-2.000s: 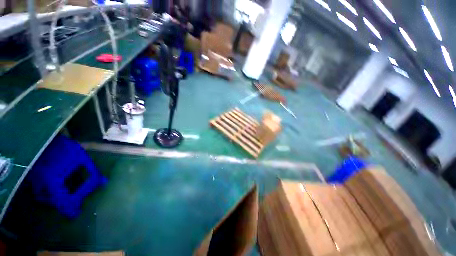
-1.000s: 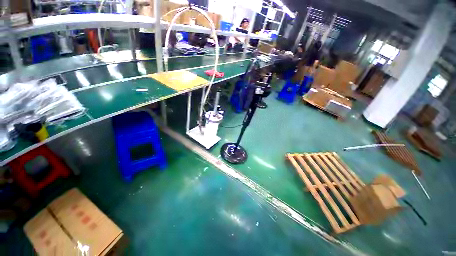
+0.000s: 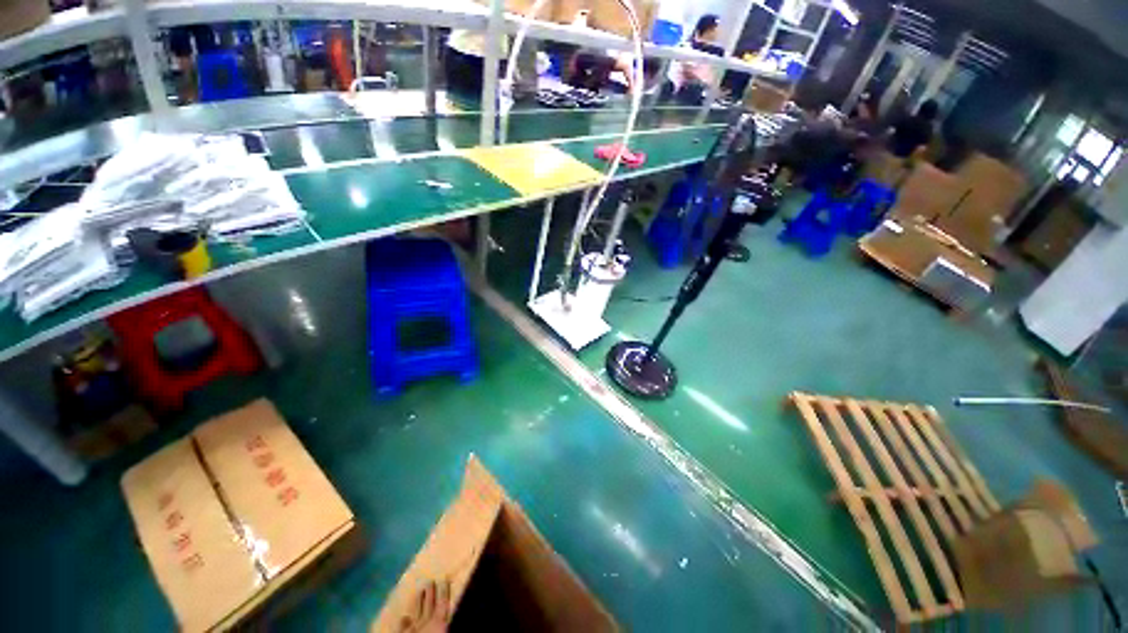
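An open brown carton [image 3: 452, 544] stands at the bottom edge in front of me, cut off by the picture's rim, its inside dark. Blurred dark marks show low on its left panel; I cannot tell what they are. A closed carton [image 3: 235, 513] with red printing and a centre seam lies on the floor at the lower left. Shiny tape glints along the front end of its seam. Neither my left hand nor my right hand can be made out.
A green bench [image 3: 384, 210] crosses the left, with white bagged parts [image 3: 186, 198]. A red stool [image 3: 186, 340] and a blue stool [image 3: 421, 315] stand below. A fan [image 3: 643, 369] stands mid-floor, a pallet [image 3: 884, 488] with a brown carton [image 3: 1021, 556] at right. People are beyond the bench.
The view has swung left and settled. The printed carton now shows more fully, and an open carton has come into view at the bottom centre, absent one second ago.
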